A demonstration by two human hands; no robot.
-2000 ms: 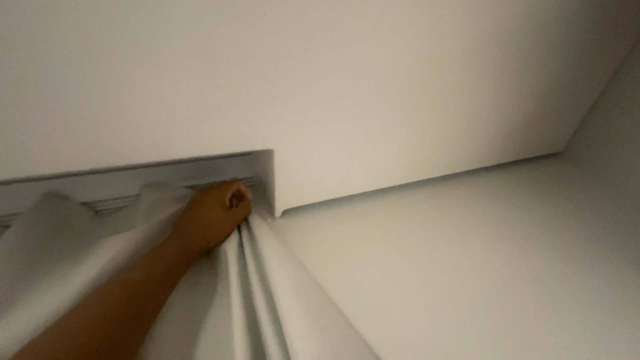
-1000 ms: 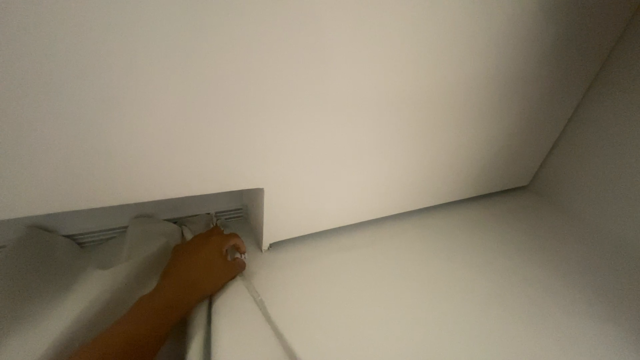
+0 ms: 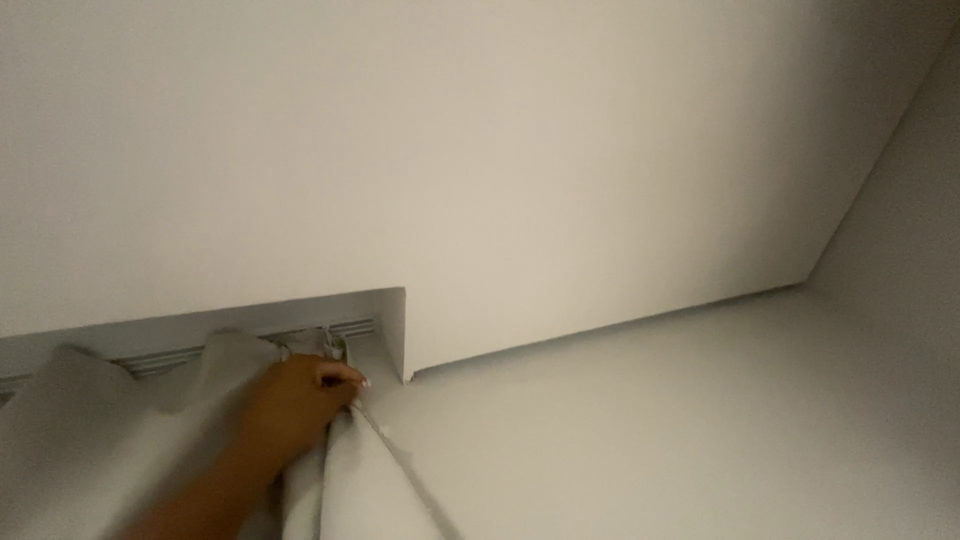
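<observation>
My left hand point(image 3: 319, 397) reaches up from the lower left to the top edge of a light-coloured curtain point(image 3: 375, 480). Thumb and forefinger are pinched together, with a tiny white piece point(image 3: 366, 383) at their tips. From just under the fingers the curtain's end falls in folds to the lower right. Behind the hand, a slotted curtain track point(image 3: 352, 328) runs along the recess, and a small clip or hook point(image 3: 335, 345) shows near its right end. Further left the curtain hangs in waves below the track. My right hand is out of view.
A pale ceiling point(image 3: 480, 165) fills the upper view. Its recess ends at a short vertical face point(image 3: 390, 322) just right of the hand. A plain wall point(image 3: 637, 427) lies to the right and below, with another wall point(image 3: 915, 225) at the far right.
Two seconds ago the hand was at the gathered curtain near the recess's end. Now the fingertips show a tiny white piece, and a clip is visible above the hand. The view has shifted.
</observation>
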